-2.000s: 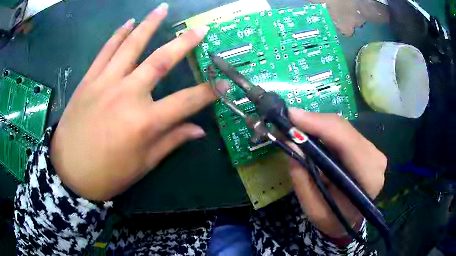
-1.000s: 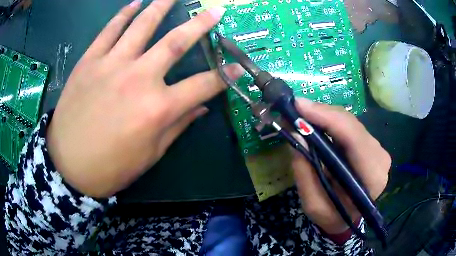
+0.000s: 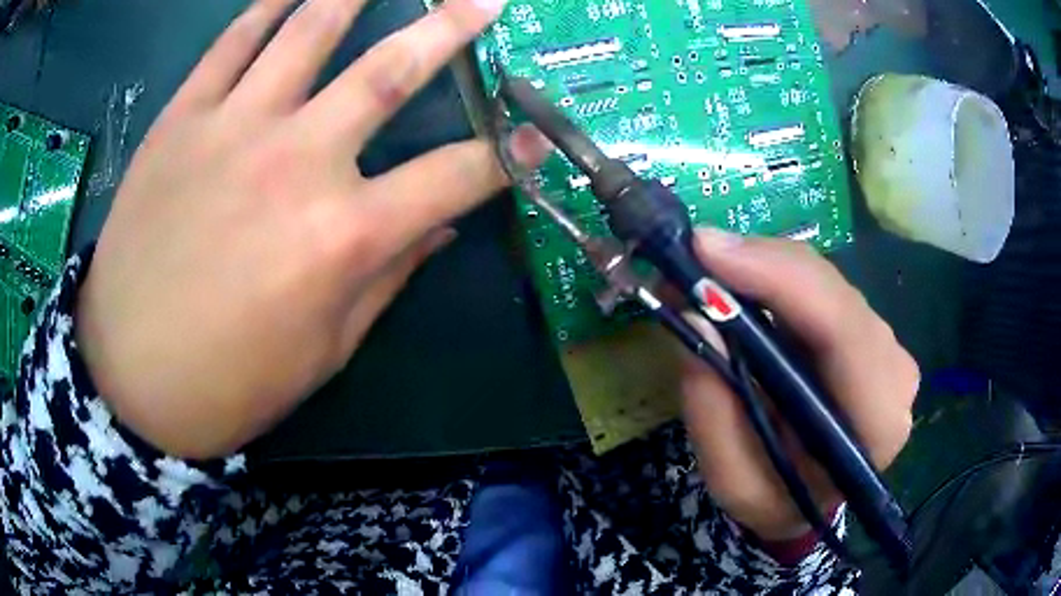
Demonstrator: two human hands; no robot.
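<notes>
A green PCB panel [image 3: 675, 116] with white connector strips lies tilted on a yellow-tan backing board [image 3: 628, 390], which shows below it. My right hand [image 3: 803, 373] is closed around the black handle of the soldering iron [image 3: 745, 314], which has a red-and-white mark. The iron's dark tip is near the panel's upper left edge. A thin curved solder feed tube [image 3: 547, 204] runs beside the iron and ends near its tip. My left hand [image 3: 279, 210] is spread, with index finger and thumb at the panel's left edge; it grips nothing. Some fingertips are cut off at the top.
An off-white cut plastic tub [image 3: 919, 163] stands right of the panel. Another green PCB panel [image 3: 41, 198] lies at the far left. Thin silvery lines [image 3: 120, 128] lie on the dark mat [image 3: 407, 384]. A black cord [image 3: 989, 466] curves at the lower right.
The view has shifted, so the panel sits higher in the picture. The iron tip and both hands have stayed near the panel's upper left edge.
</notes>
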